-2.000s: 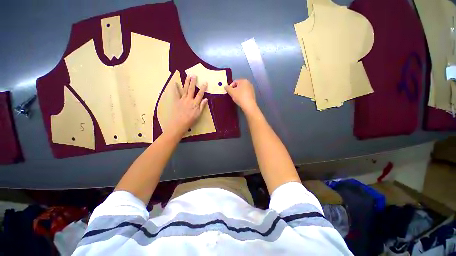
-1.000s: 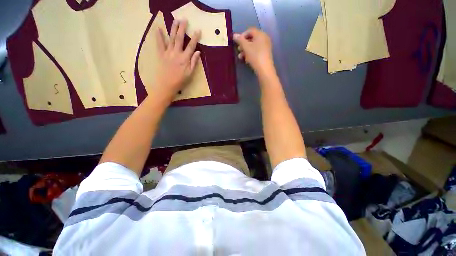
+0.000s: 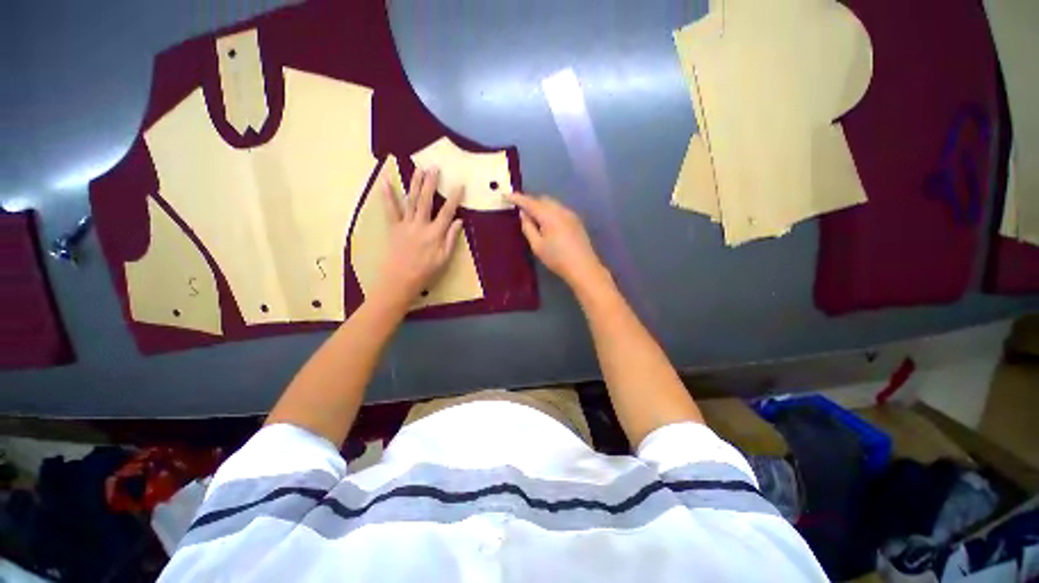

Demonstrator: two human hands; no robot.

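A small curved tan pattern piece with one hole lies at the right edge of the maroon fabric. My left hand is flat, fingers spread, on the right side panel pattern, fingertips reaching the small piece. My right hand has curled fingers, its fingertips at the small piece's right edge; whether they pinch chalk cannot be seen. The centre body pattern and left side panel pattern lie on the fabric. A narrow tab pattern sits in the neck opening.
Overlapping tan cards lie right of the work, partly over a maroon piece with a blue mark. A pale ruler lies between. A metal clamp and another maroon piece are at left. A blue crate is below the table.
One second ago my right hand was just off the small piece, to its right; now its fingertips are at the piece's edge. My left hand stays on the cards. The camera view has shifted.
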